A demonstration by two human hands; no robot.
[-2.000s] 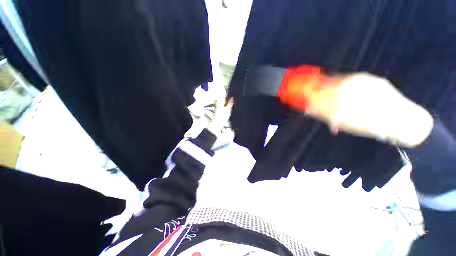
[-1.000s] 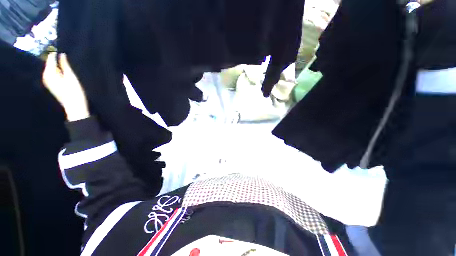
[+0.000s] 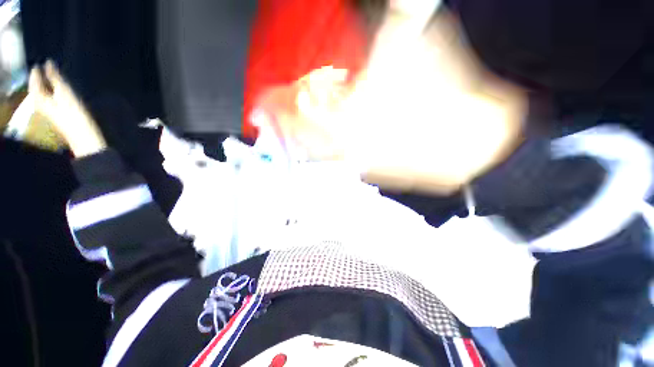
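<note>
Black garments (image 3: pixel 93 43) hang in front of me and on both sides. My left hand (image 3: pixel 61 107) is at the far left, at a dark garment's edge, fingertips close together; whether cloth is between them I cannot tell. My right hand (image 3: pixel 430 107) is large, blurred and overexposed at upper centre right, close to the camera. It is closed around a red tool (image 3: pixel 305 43) with a wide grey head (image 3: pixel 204 64) pointing left, in front of the black cloth. The tool's nozzle end is too blurred to make out.
Below the hands is a very bright, washed-out floor area (image 3: pixel 344 222). Dark cloth (image 3: pixel 43 251) fills the lower left. A checked apron edge (image 3: pixel 330 265) and striped jacket trim are at the bottom. A pale thing shows at the upper left edge.
My right hand, nearly out of view at the top right a second ago, has come into the centre with the red tool. My left hand has shifted slightly left from the garment's edge area.
</note>
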